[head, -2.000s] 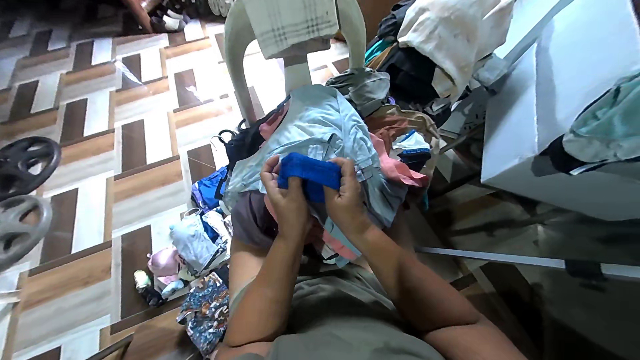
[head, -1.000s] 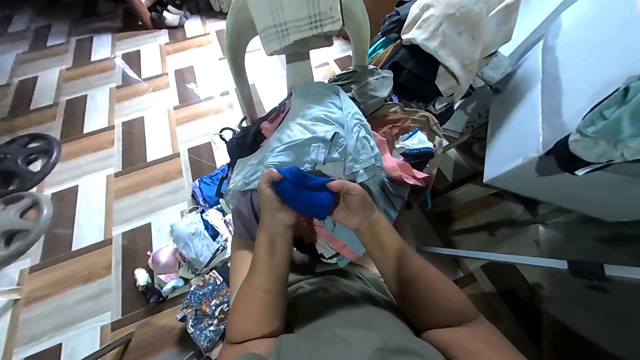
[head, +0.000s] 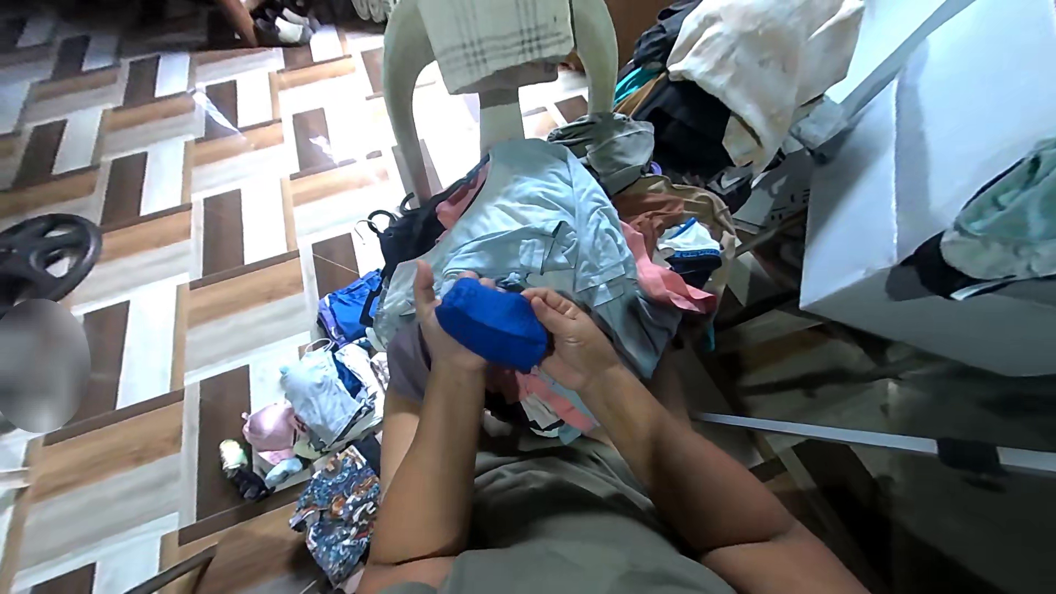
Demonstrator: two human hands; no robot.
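A small folded bundle of blue cloth (head: 492, 323) is held between my two hands, above a heap of clothes. My left hand (head: 445, 322) cups its left end, the thumb pointing up. At its right end, my right hand (head: 573, 338) pinches the cloth between thumb and fingers. Beneath and beyond them lies a light grey-blue garment (head: 536, 214) on top of the heap. A pink cloth strip (head: 660, 276) and a brown garment (head: 652, 206) stick out at the heap's right side.
A plastic chair (head: 404, 82) with a checked cloth (head: 499, 37) stands beyond the heap. Folded clothes (head: 326, 392) and a patterned cloth (head: 338, 507) lie at left on the tiled floor. A white box-like surface (head: 924, 206) is at right, and more clothes (head: 763, 70) hang at upper right.
The blue cloth was a flat band two seconds ago, then looked loose and bunched; now it is a compact, rounded bundle. Both hands have kept hold of it.
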